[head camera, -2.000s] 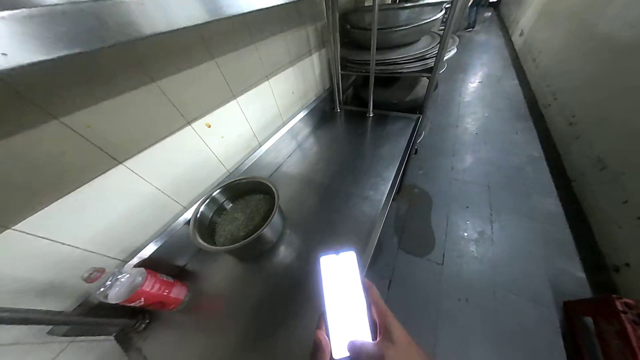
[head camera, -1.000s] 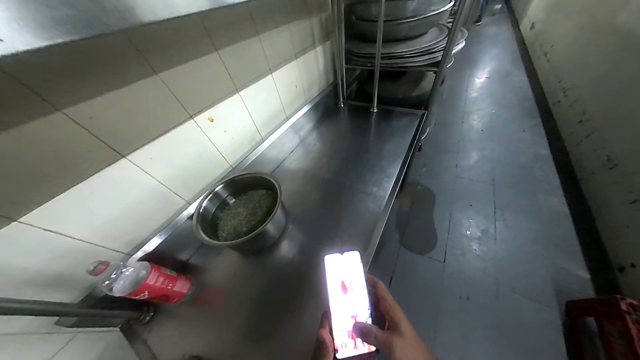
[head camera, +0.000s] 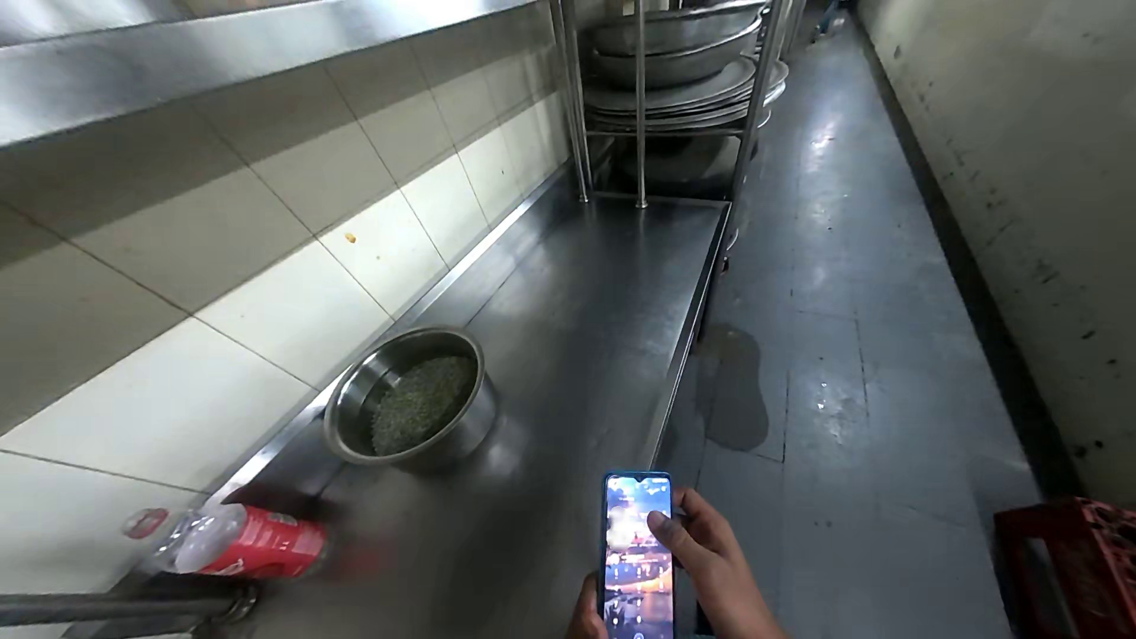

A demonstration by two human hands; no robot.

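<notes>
A smartphone with a lit screen is held upright at the bottom middle, over the front edge of the steel counter. My left hand grips its left side; only some fingers show. My right hand is at the phone's right side, its thumb resting on or just over the screen. Left of the phone, a round steel pot with dry greenish bits inside stands on the counter. A clear plastic bottle with a red label lies on its side at the lower left.
Wide metal bowls and stacked round trays sit on a rack at the counter's far end. A steel shelf overhangs the tiled wall. A wet patch marks the floor, and a red plastic crate stands lower right.
The phone's screen has gone from a glaring white view to a darker, colourful picture. My right thumb has moved up the screen from its lower part.
</notes>
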